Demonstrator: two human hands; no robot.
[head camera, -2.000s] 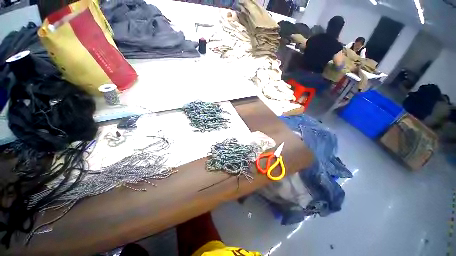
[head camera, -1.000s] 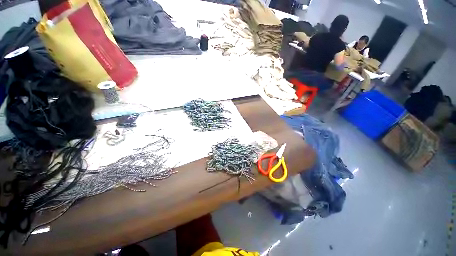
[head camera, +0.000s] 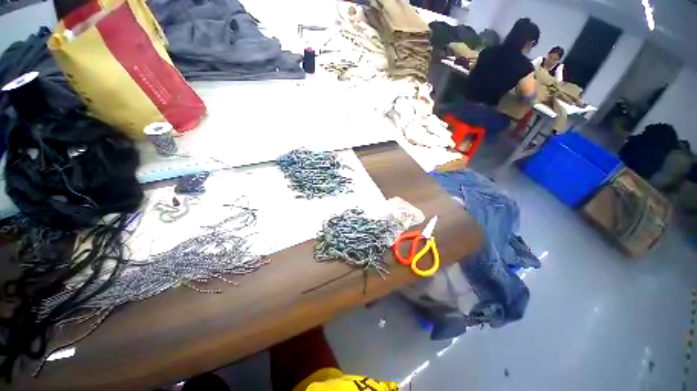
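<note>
No hand of mine is in view. Loose grey and white flecked cords (head camera: 176, 263) lie fanned across the brown table (head camera: 252, 313) and the white sheet (head camera: 294, 221). Black cords (head camera: 57, 282) lie at the left. One tangled grey-green cord heap (head camera: 315, 173) lies on the sheet, and a nearer heap (head camera: 353, 238) lies at the sheet's edge. Scissors (head camera: 417, 250) with one red-orange and one yellow handle lie right of the nearer heap, blades pointing up. A pale crinkled plastic bag (head camera: 403, 212) touches that heap.
Behind are a yellow and red bag (head camera: 126, 65), a black plastic bag (head camera: 72, 164), a small spool (head camera: 161, 139) and a black thread cone (head camera: 309, 60). Denim (head camera: 489, 252) hangs at the table's right. Blue crates (head camera: 572, 168), a red stool (head camera: 463, 137) and two people (head camera: 500, 72) are beyond.
The view has shifted slightly. The person in black at the back has changed head and arm position. The cords, heaps and scissors lie as before.
</note>
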